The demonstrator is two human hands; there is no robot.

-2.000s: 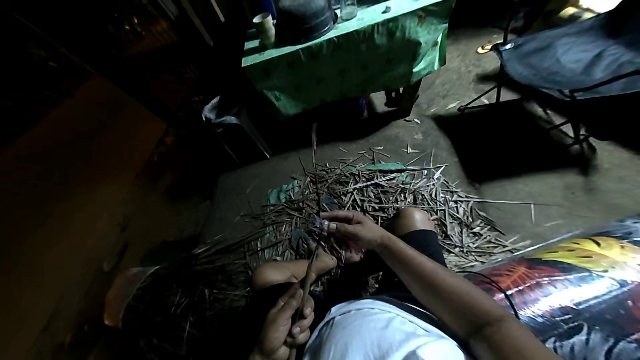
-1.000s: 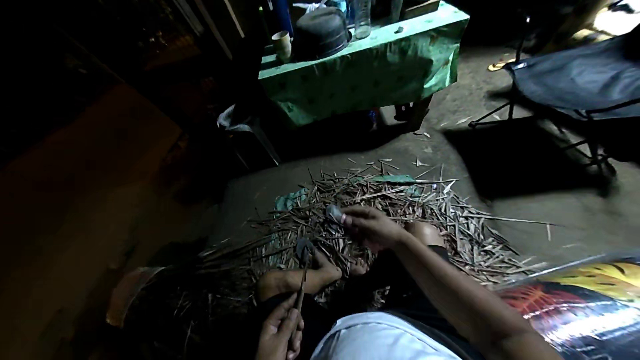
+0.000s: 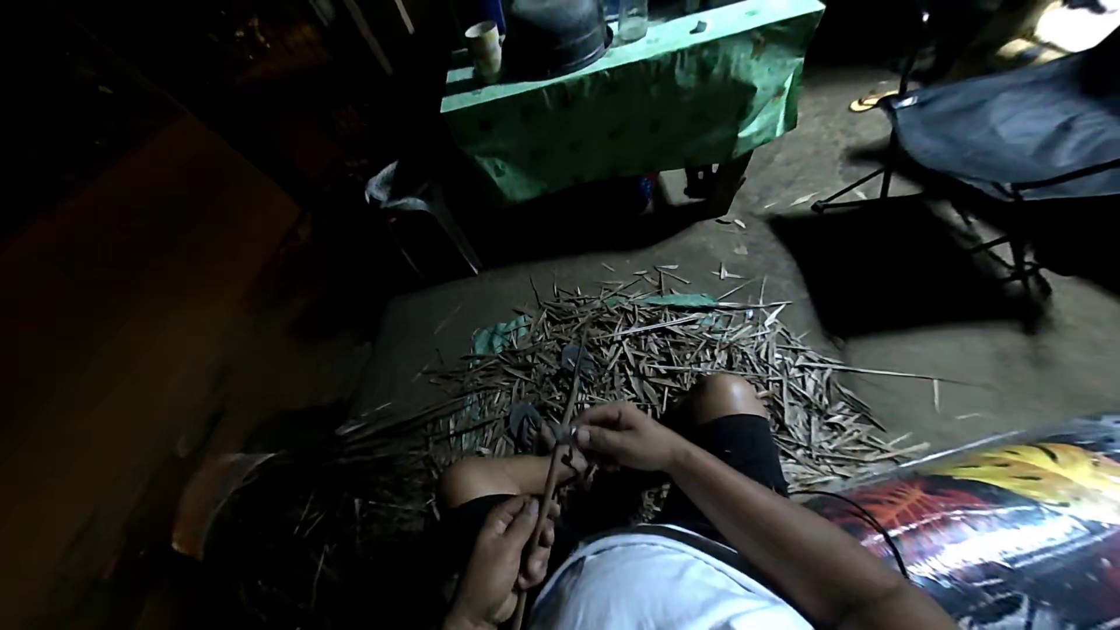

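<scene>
A long thin brown stalk (image 3: 551, 483) slants up from the bottom of the view, past my knees. My left hand (image 3: 507, 556) is closed around its lower part. Higher up, my right hand (image 3: 626, 437) pinches a small greyish piece (image 3: 564, 432) against the stalk; what this piece is cannot be made out. Dry strips and husks (image 3: 665, 350) lie in a wide heap on the ground beyond my hands and around my legs. A dark slipper (image 3: 523, 420) lies among them, near my foot.
A table with a green cloth (image 3: 612, 131) holds a cup (image 3: 484, 48), a dark rounded object (image 3: 556, 39) and a glass jar (image 3: 632, 19). A folding chair (image 3: 1006, 122) stands at upper right, a plastic chair (image 3: 429, 210) left of the table. A shiny printed surface (image 3: 989, 516) is at lower right.
One second ago my right hand was held away from the stalk with the small piece; now it is at the stalk. The stalk now reaches farther up over the heap.
</scene>
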